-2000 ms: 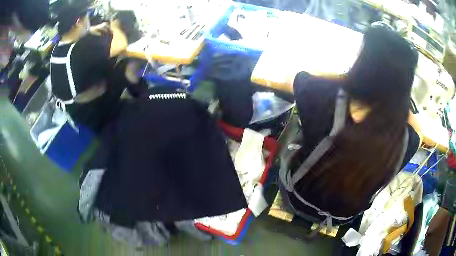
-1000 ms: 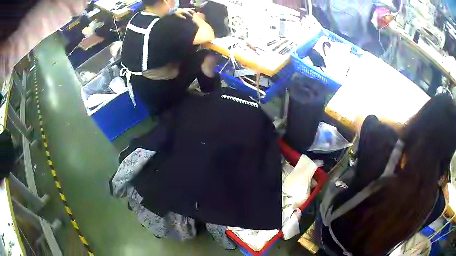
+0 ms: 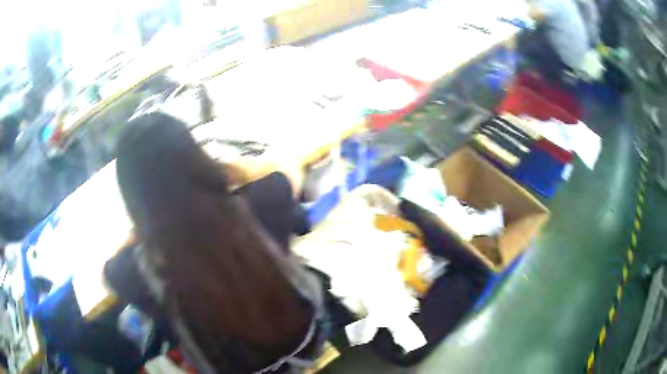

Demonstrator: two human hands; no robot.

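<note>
Neither of my hands is in view. The dark garment with the white looped edge is out of the picture. Nearest in front of me, a heap of white cloth [image 3: 377, 274] with a yellow-orange part [image 3: 411, 252] lies low beside a seated person. An open brown carton [image 3: 515, 204] with crumpled white pieces [image 3: 472, 219] in it stands to its right. The picture is blurred.
A person with long dark hair [image 3: 212, 248] sits at the left at a white-topped table [image 3: 322, 69]. Red cloth [image 3: 398, 95] hangs at the table's edge. Red and blue bins [image 3: 545, 172] stand beyond the carton. A yellow-black line [image 3: 627, 270] crosses the green floor at the right.
The view has swung to the right. The dark garment and the worker with white straps have left the picture. The long-haired person now shows at the left, and the carton has come into view.
</note>
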